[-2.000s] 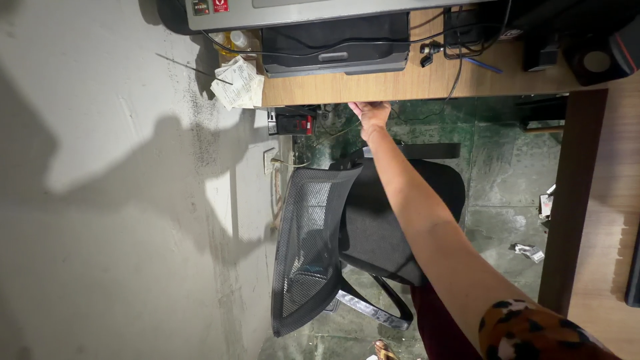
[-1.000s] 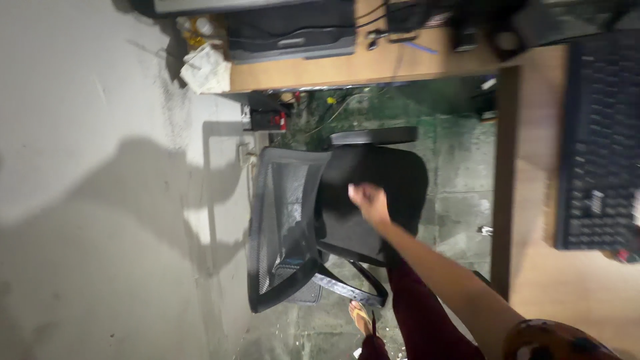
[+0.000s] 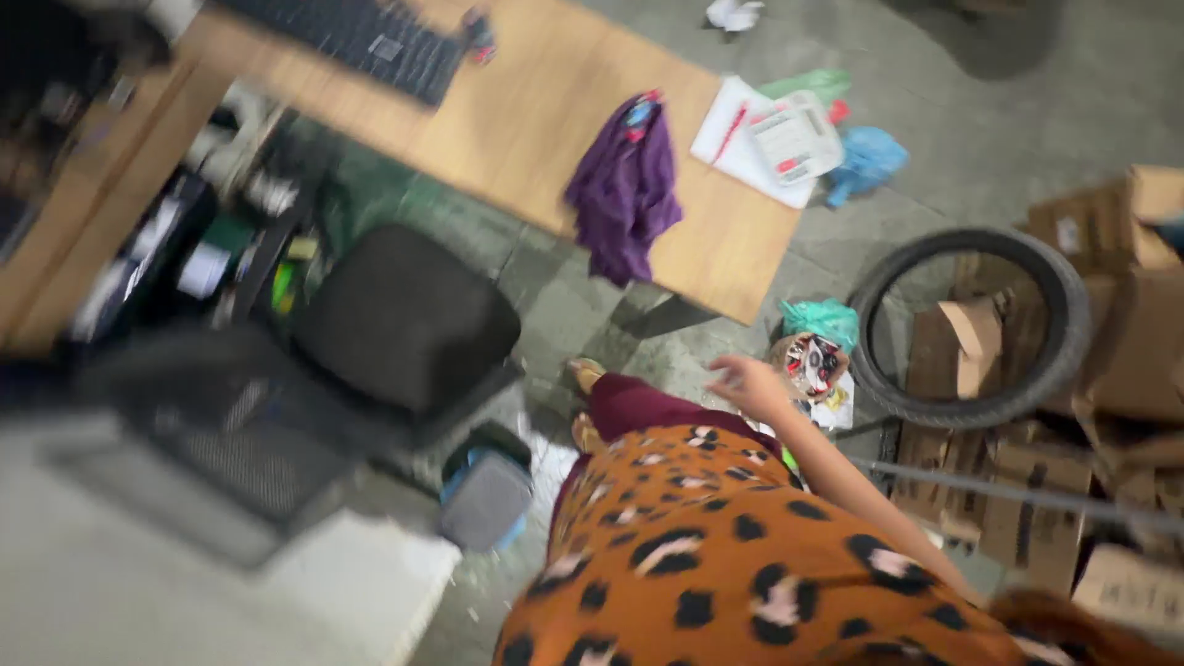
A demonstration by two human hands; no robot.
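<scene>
My right hand (image 3: 754,384), blurred, reaches out beside my maroon trousers with fingers apart and nothing seen in it. It is nearest to an open bag of small mixed items (image 3: 811,363) and a teal plastic bag (image 3: 821,324). Above it lies the wooden desk (image 3: 518,120), with a purple cloth (image 3: 629,194) hanging over its edge. A white sheet (image 3: 726,129) with a red pen and a white packet (image 3: 797,139) rest at the desk's end. On the left stands a black office chair (image 3: 407,319) with a mesh back. My left hand is out of view.
A black tyre (image 3: 1073,324) leans by cardboard boxes (image 3: 1138,351) on the right. A blue plastic bag (image 3: 868,162) lies beyond the desk's end. A keyboard (image 3: 370,46) is on the desk at top left. A grey-blue container (image 3: 490,499) stands near my feet.
The view has swung far toward the desk's other end and the boxes. My right hand, earlier at the desk's underside and then over the chair seat, is now away from the chair, beside my leg.
</scene>
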